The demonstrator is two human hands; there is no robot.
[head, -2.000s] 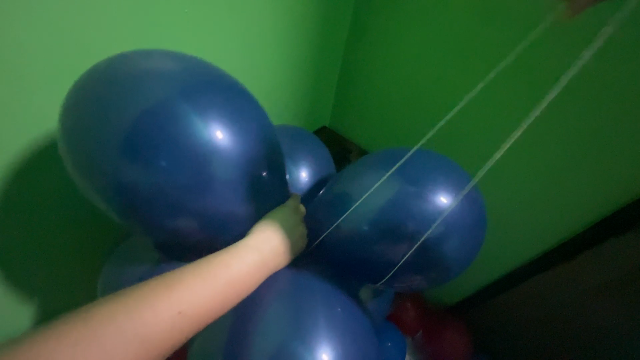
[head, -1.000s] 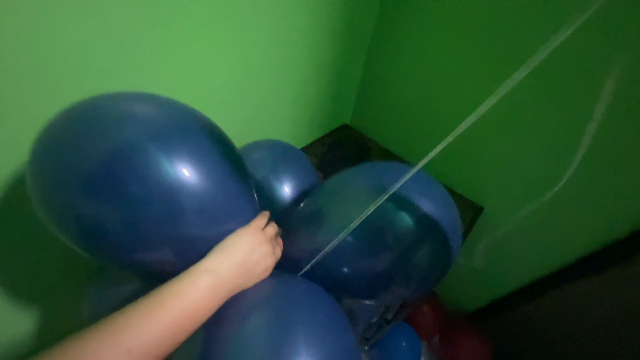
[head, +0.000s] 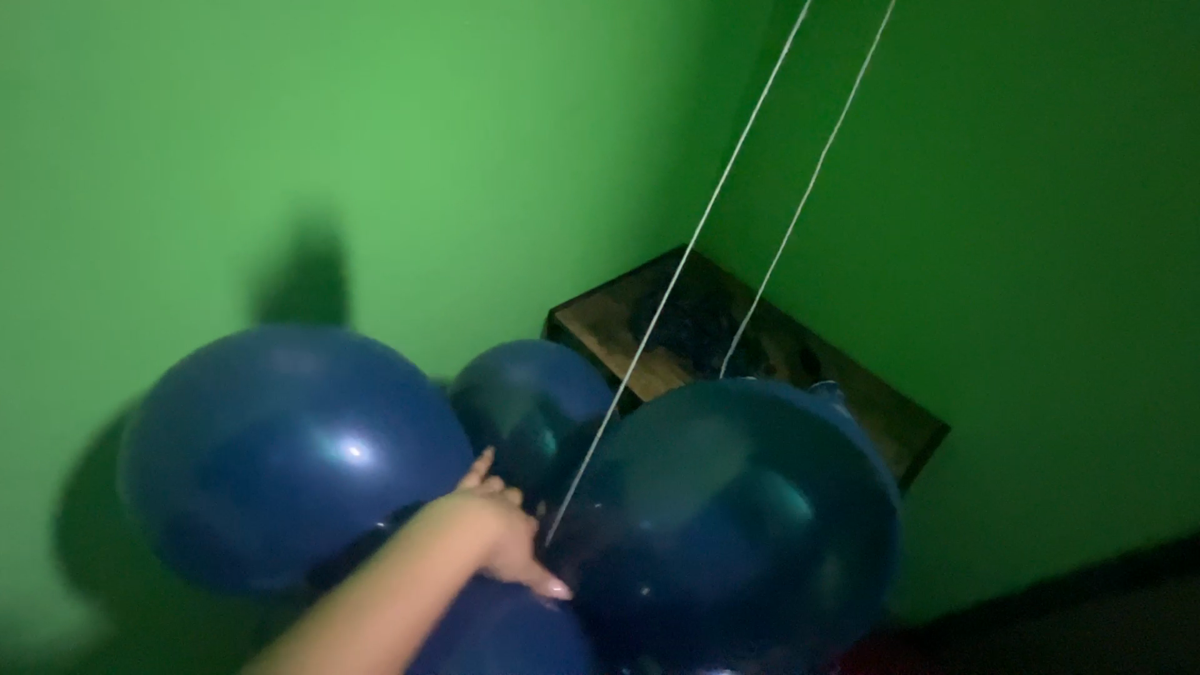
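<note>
My left hand (head: 502,530) reaches in from the bottom among several dark blue balloons, its thumb spread away from its fingers. A large blue balloon (head: 291,459) lies to its left, a bigger one (head: 750,534) to its right, a smaller one (head: 530,403) behind it and another (head: 506,637) below. Whether the fingertips pinch anything between the balloons is hidden. A white string (head: 680,267) runs from beside this hand up past the top edge; a second strand (head: 820,169) goes down behind the right balloon. My right hand is out of view.
Behind the balloons, a dark wooden surface (head: 600,323) stands in the corner between green walls (head: 469,141). A dark band (head: 1059,586) crosses the lower right. Part of something red (head: 877,653) shows at the bottom edge.
The view has shifted, showing more of the wooden surface. The thumb of my left hand now spreads away from the fingers. Two string strands now rise steeply; a second earlier one was a blurred curve.
</note>
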